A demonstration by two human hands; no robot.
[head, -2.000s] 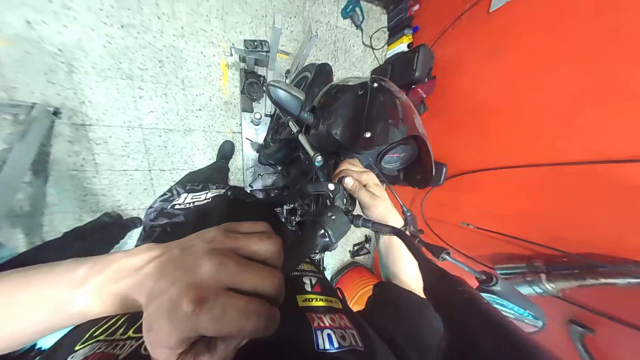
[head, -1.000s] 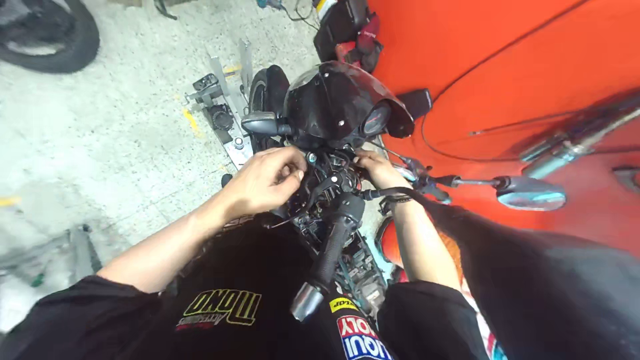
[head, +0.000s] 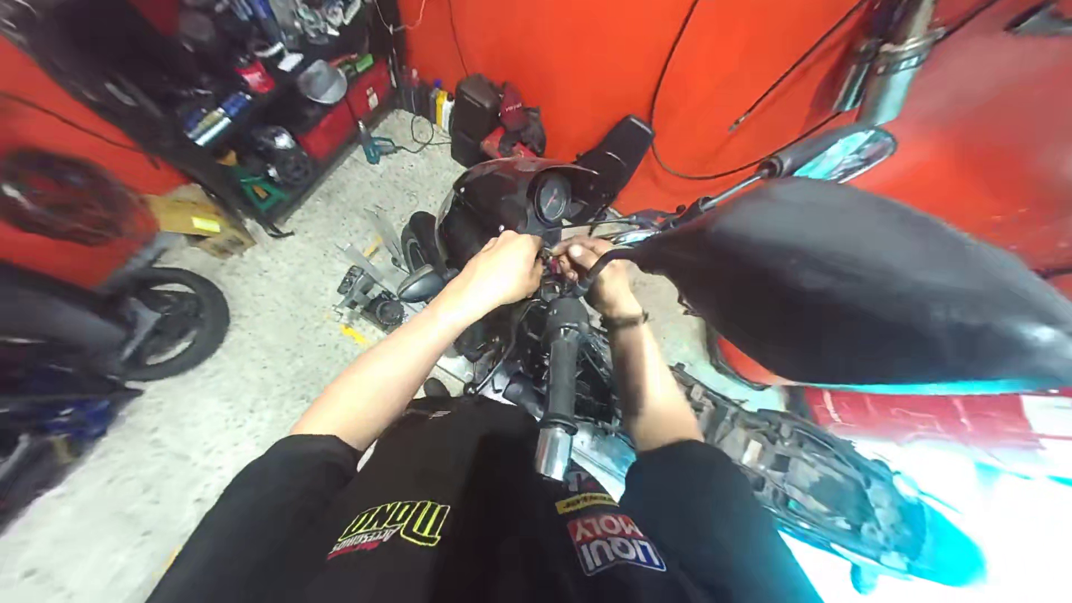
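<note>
Both my hands meet just behind the headlight fairing (head: 486,201) of a motorcycle, below its round gauge (head: 552,198). My left hand (head: 507,264) has its fingers bent down at small parts and wires (head: 553,266). My right hand (head: 590,264) faces it from the other side, thumb and fingers close together at the same wires. What lies between the fingertips is too small to tell. The black handlebar grip (head: 563,368) with its silver bar end (head: 554,452) points toward my body. A large dark mirror (head: 854,276) stands close on the right.
A second mirror (head: 837,155) and an exhaust pipe (head: 896,79) are near the red wall. A metal stand (head: 368,297) lies on the floor left of the front wheel. Another motorcycle's wheel (head: 180,322) is at left. A shelf (head: 285,109) with tools stands at the back.
My left hand was near my chest, then moved forward to the area behind the fairing, where it now meets my right hand. The view has swung to show the shelf and more floor.
</note>
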